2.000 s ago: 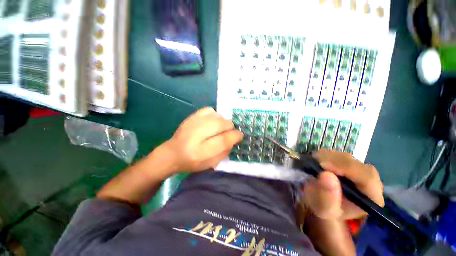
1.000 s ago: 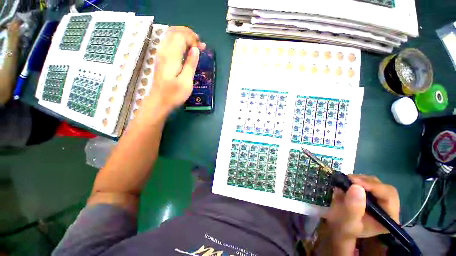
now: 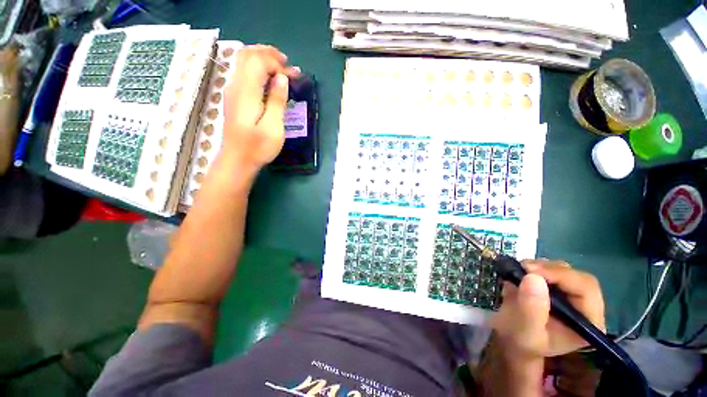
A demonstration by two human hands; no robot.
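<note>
My right hand (image 3: 546,310) holds a black soldering iron (image 3: 508,267), its metal tip over the upper left part of the near right circuit board panel (image 3: 465,267). Four green panels lie on a white tray (image 3: 434,116) that has rows of round tan holes along its far part. My left hand (image 3: 260,101) is over the near edge of the left tray stack (image 3: 124,108) and a black smartphone (image 3: 298,128). Its fingers are bent together over the phone's upper end. A thin line of wire shows near it, but whether the fingers pinch it is unclear.
A thick stack of white trays (image 3: 473,43) stands at the far side. At right are a round tin (image 3: 616,97), a green roll (image 3: 656,137), a white cap (image 3: 613,158) and a black box (image 3: 676,209) with cables. A clear bag (image 3: 151,242) and another person's arm are at left.
Since two seconds ago my left hand has left the panels and moved to the phone. The iron tip has moved from the near left panel to the near right one. The phone screen now shows a pinkish patch.
</note>
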